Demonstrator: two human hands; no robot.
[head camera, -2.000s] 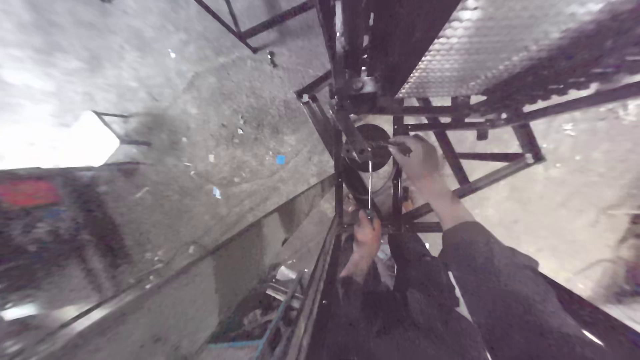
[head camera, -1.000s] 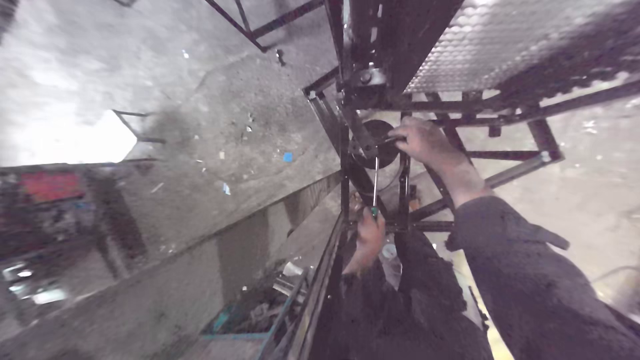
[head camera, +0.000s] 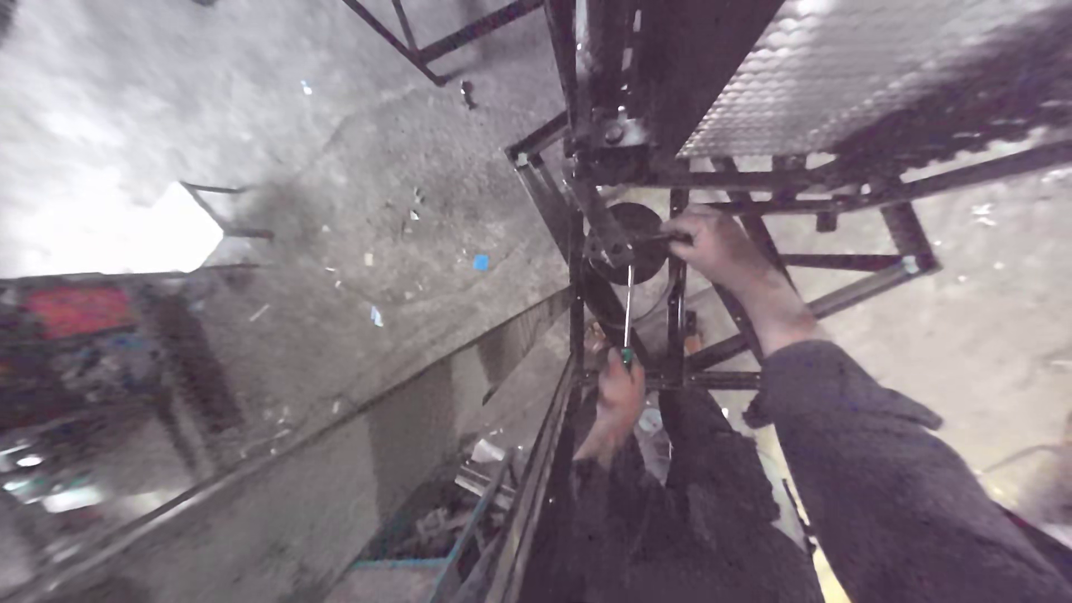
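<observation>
My left hand (head camera: 621, 394) is closed around the green handle of a screwdriver (head camera: 630, 310), whose long metal shaft points up to a dark bracket (head camera: 618, 249) with holes. Behind the bracket sits a round black disc (head camera: 643, 239) inside a black metal frame (head camera: 677, 310). At the disc's right side, my right hand (head camera: 699, 239) pinches a small dark rod-like part (head camera: 670, 237); its exact kind is unclear. The screwdriver's tip meets the bracket's lower edge, though whether it touches cannot be told.
Above right is a textured metal sheet (head camera: 821, 75) on the frame. A blue-edged bin (head camera: 402, 563) holding scrap stands at lower left. Small debris and a blue piece (head camera: 481, 262) lie on the concrete floor (head camera: 377, 184). A bright white panel (head camera: 180, 230) on legs stands at far left.
Both hands stay around the disc and bracket, with the screwdriver still in my left hand. No other plain change shows.
</observation>
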